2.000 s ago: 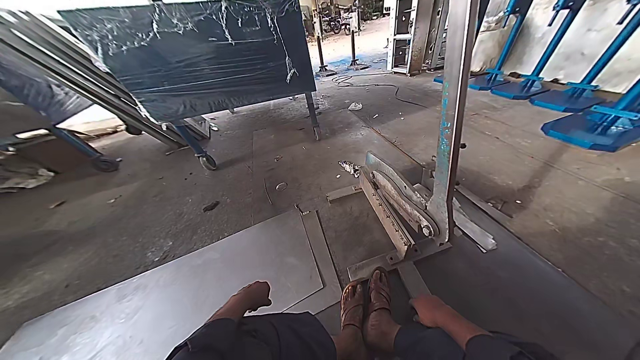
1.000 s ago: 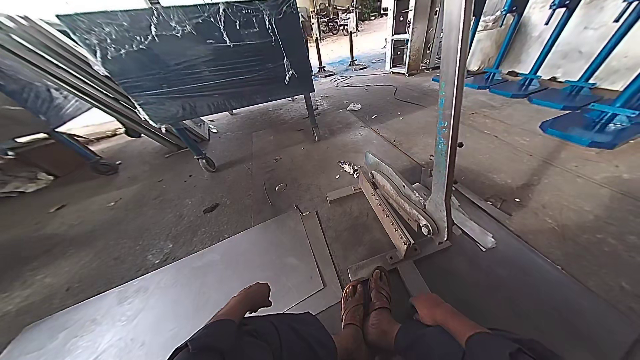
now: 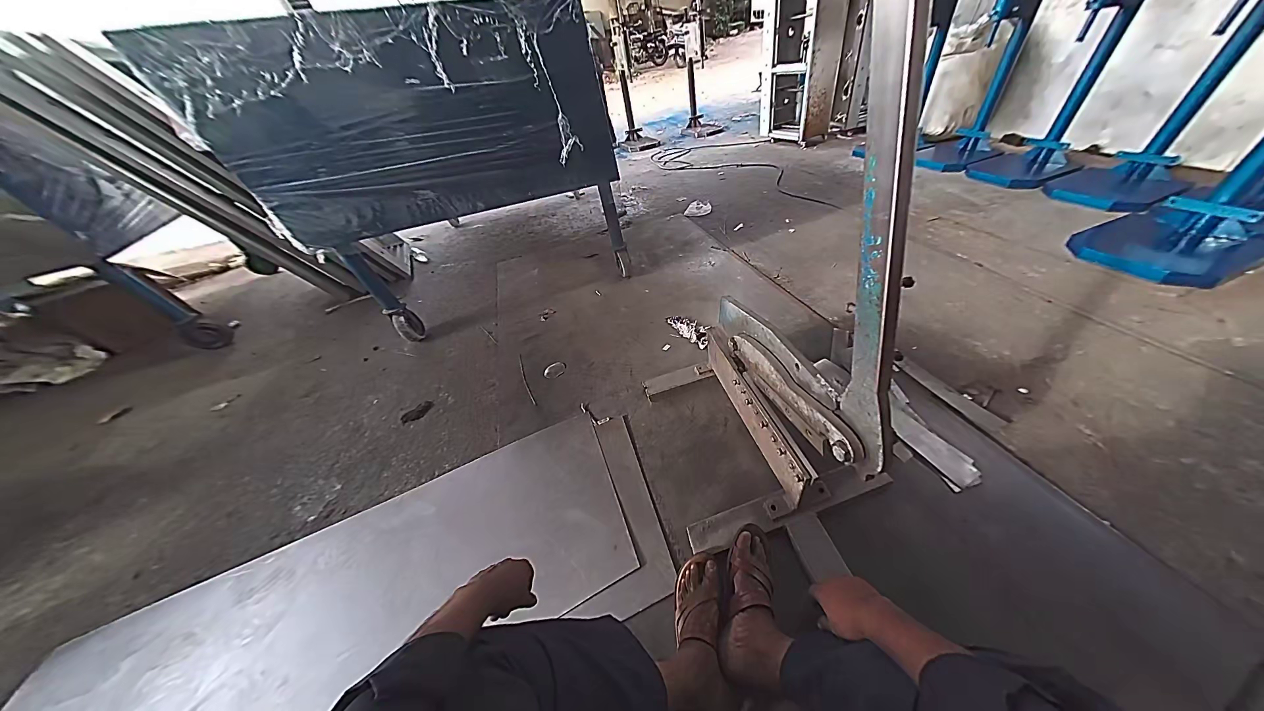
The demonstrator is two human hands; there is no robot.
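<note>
My left hand (image 3: 502,590) is loosely curled above a flat sheet of metal (image 3: 395,533), with no object visible in it. Near the end of a narrow metal strip (image 3: 818,549) is my right hand (image 3: 847,604), its fingers partly hidden; whether it touches or grips the strip I cannot tell. Between and beyond my hands a lever shear (image 3: 790,395) stands on the floor, its long upright metal handle (image 3: 884,227) raised. My sandalled feet are at the near bar of its base (image 3: 731,518).
A dark, film-wrapped panel on a wheeled frame (image 3: 395,128) stands ahead at left, beside leaning metal lengths (image 3: 168,158). Blue stands with flat bases (image 3: 1165,242) line the right wall. Metal offcuts (image 3: 933,444) lie right of the shear. A cable (image 3: 731,163) crosses the far floor.
</note>
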